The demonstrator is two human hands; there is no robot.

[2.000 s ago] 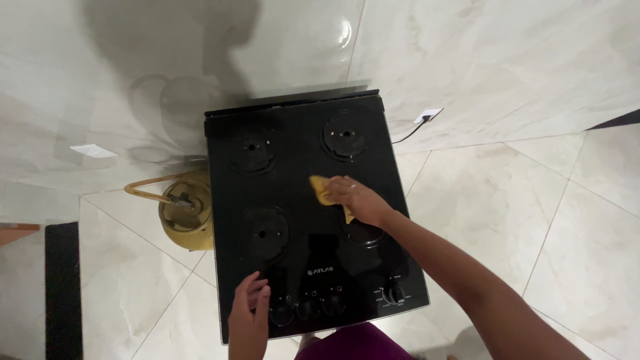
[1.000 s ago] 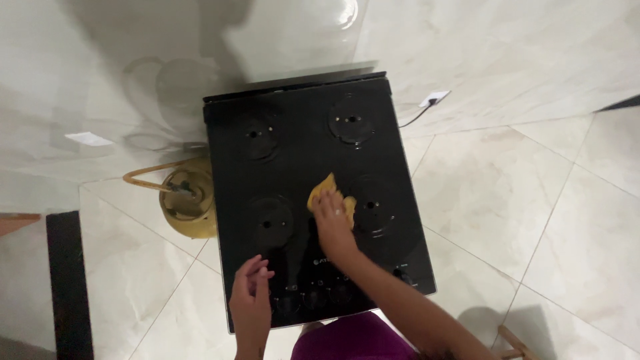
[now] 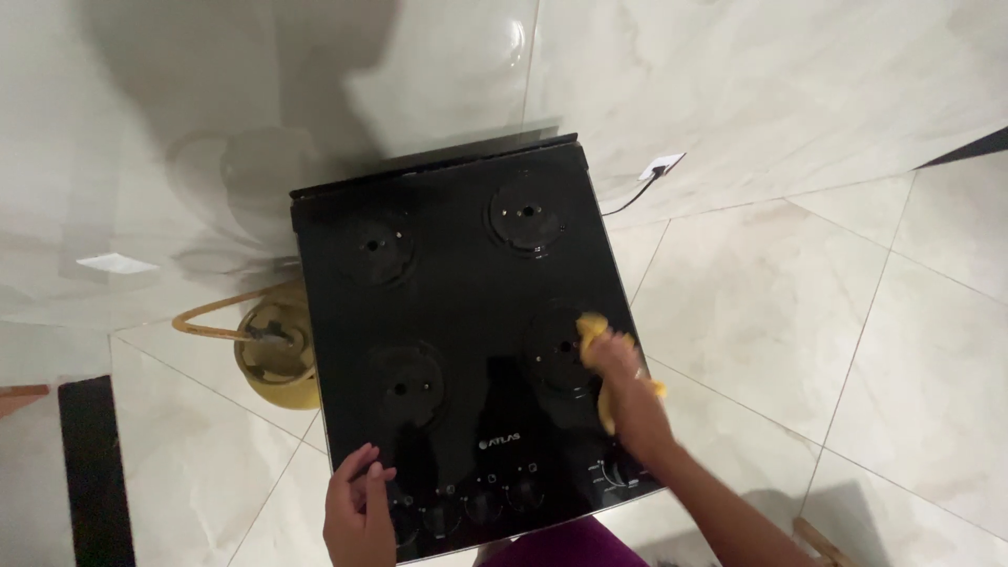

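Note:
A black Atlas gas stove top (image 3: 465,307) fills the middle of the head view, its burner wells bare of grates and caps. My right hand (image 3: 626,390), blurred, presses a yellow cloth (image 3: 592,327) on the right side of the glass, over the front right burner well (image 3: 551,362). At the front left corner, beside the row of control knobs (image 3: 482,504), my left hand (image 3: 361,496) rests with fingers slightly curled and holds nothing.
A yellowish gas cylinder (image 3: 276,354) with an orange hose (image 3: 213,315) stands left of the stove. Behind is a marble-look wall with a plugged-in power outlet (image 3: 661,165). A black strip (image 3: 96,472) lies at lower left, and a wooden piece (image 3: 819,543) shows at lower right.
My right hand has moved with the cloth from the middle of the stove top to its right edge. My left hand stays at the front left corner.

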